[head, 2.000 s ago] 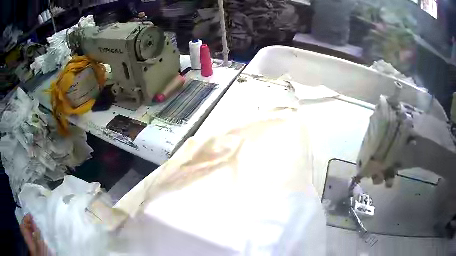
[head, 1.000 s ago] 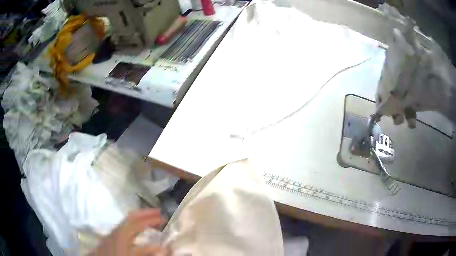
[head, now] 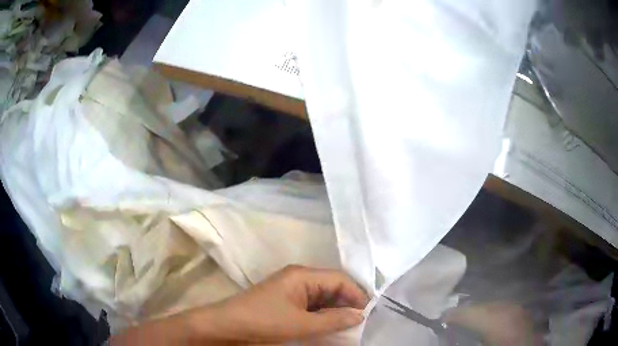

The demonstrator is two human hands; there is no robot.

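Note:
A white cloth piece (head: 420, 121) hangs from the table down to my left hand (head: 288, 304), which pinches its lower narrow end between thumb and fingers. My right hand (head: 495, 323), blurred at the lower right, holds scissors (head: 413, 315). The scissors' blades point left, with the tips close to the pinched cloth edge. I cannot tell whether the blades are cutting. Cream cloth (head: 142, 253) and more white cloth (head: 40, 149) lie in a heap at the left and under my left forearm.
The white table (head: 223, 40) has a wooden front edge and ruler marks. Part of the machine, blurred, is at the upper right. A heap of cloth scraps (head: 40, 34) is at the upper left. A dark gap lies below the table edge.
The view has moved down towards the lap. A white cloth piece is now held up in front. My left hand has moved right to its end, and my right hand has appeared with scissors.

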